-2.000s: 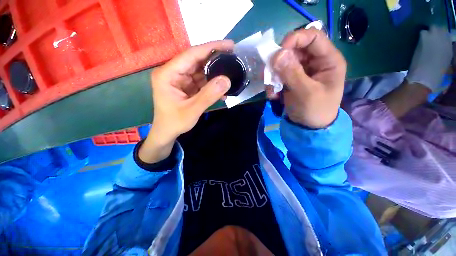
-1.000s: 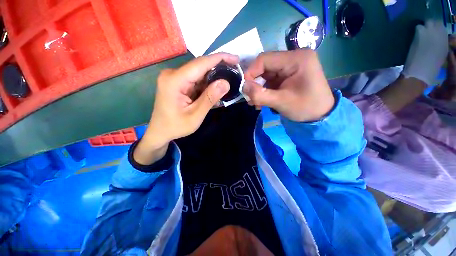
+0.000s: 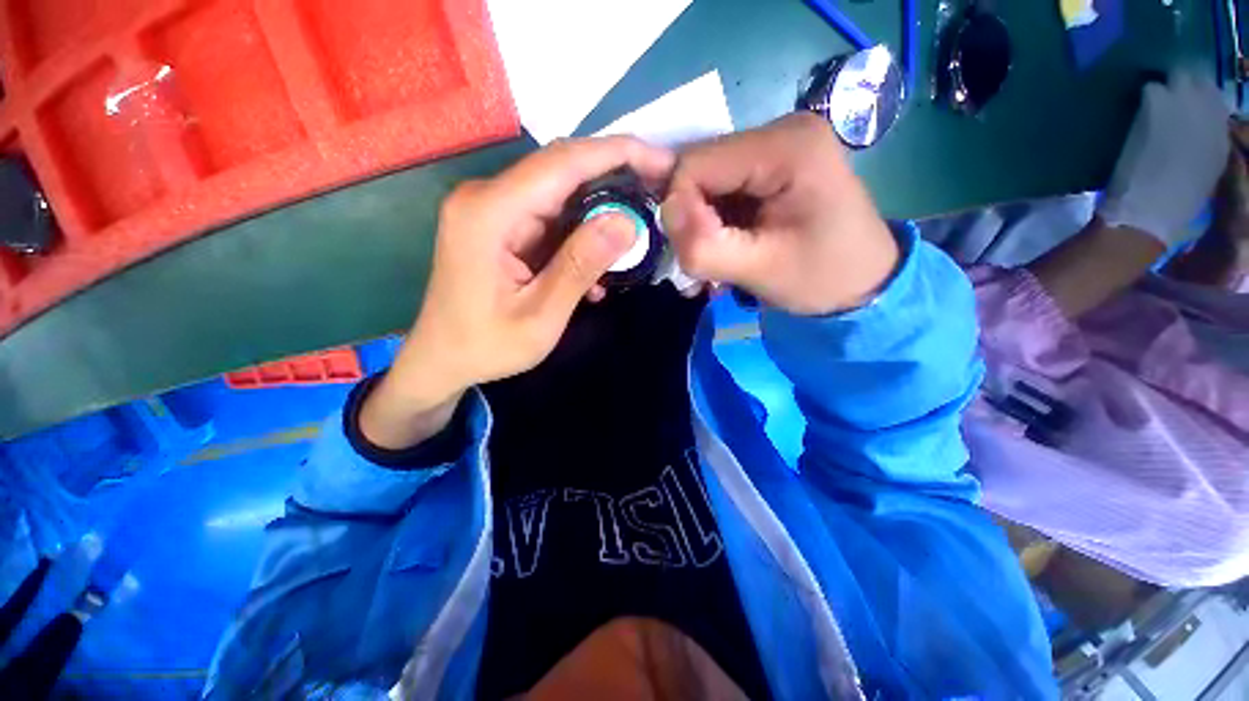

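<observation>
My left hand holds a round, glossy black watch head near the bench edge, thumb on its face, which shows a white and green reflection. My right hand is at the disc's right rim with its fingers pinched together. A bit of white wipe shows between the fingers and the rim; most of it is hidden. A small white paper square lies on the bench behind the hands, partly covered by them.
An orange-red tray with square pockets is at the left, a white sheet beside it. Loose watch heads and blue sticks lie at the back right. A gloved hand and pink sleeve of another person are at the right.
My right hand has moved left from the wipe's far side to the disc's rim. The disc's face now shows a white-green reflection. The loose watch head at the back right has come into clear view.
</observation>
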